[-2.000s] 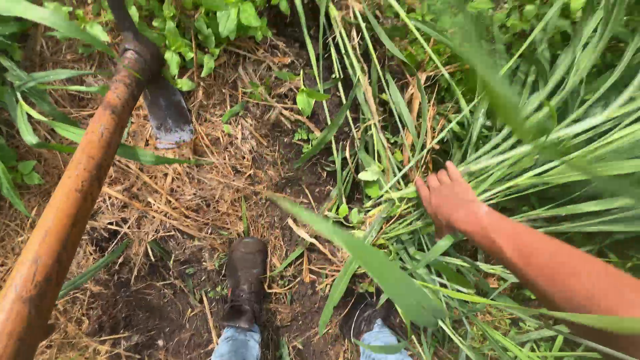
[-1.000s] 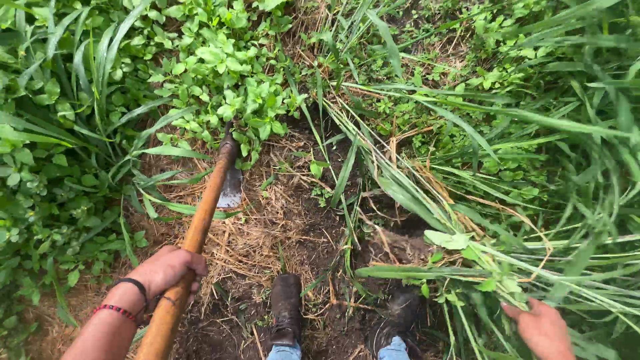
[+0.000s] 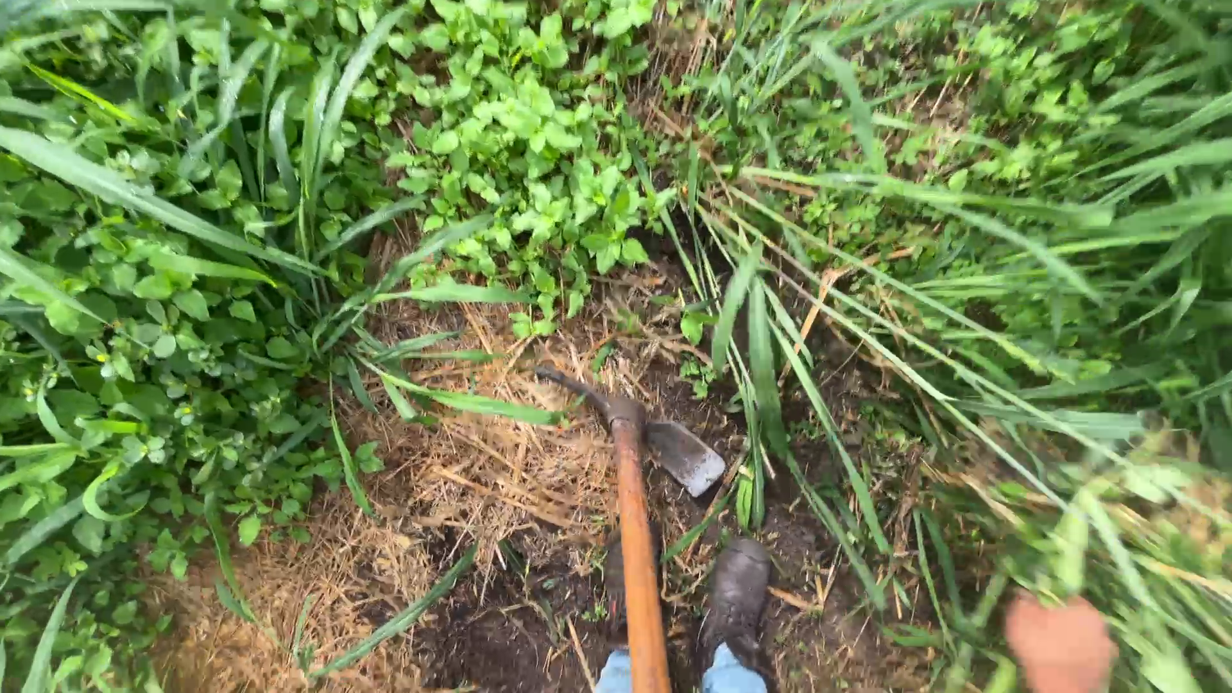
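A mattock (image 3: pixel 685 456) with a metal head and an orange-brown wooden handle (image 3: pixel 637 558) is held over the soil just in front of the boots. My left hand is out of the frame; the handle runs off the bottom edge. My right hand (image 3: pixel 1061 643), blurred at the lower right, is closed around green grass stalks (image 3: pixel 1088 539). Long grass blades (image 3: pixel 760 366) lean over the soil to the right of the mattock's wide blade, which is close to them. The narrow end of the head points up and left.
Dark brown boots (image 3: pixel 736 597) stand on dark soil at the bottom. Dry straw (image 3: pixel 481 452) covers the ground left of the mattock. Leafy low weeds (image 3: pixel 539 144) grow at the top, thicker weeds and grass (image 3: pixel 173 308) at the left, and tall grass (image 3: pixel 1155 221) at the right.
The mattock has moved right and nearer the boots since one second ago. My left hand, seen on the handle then, is out of view now. The right hand has stayed at the lower right.
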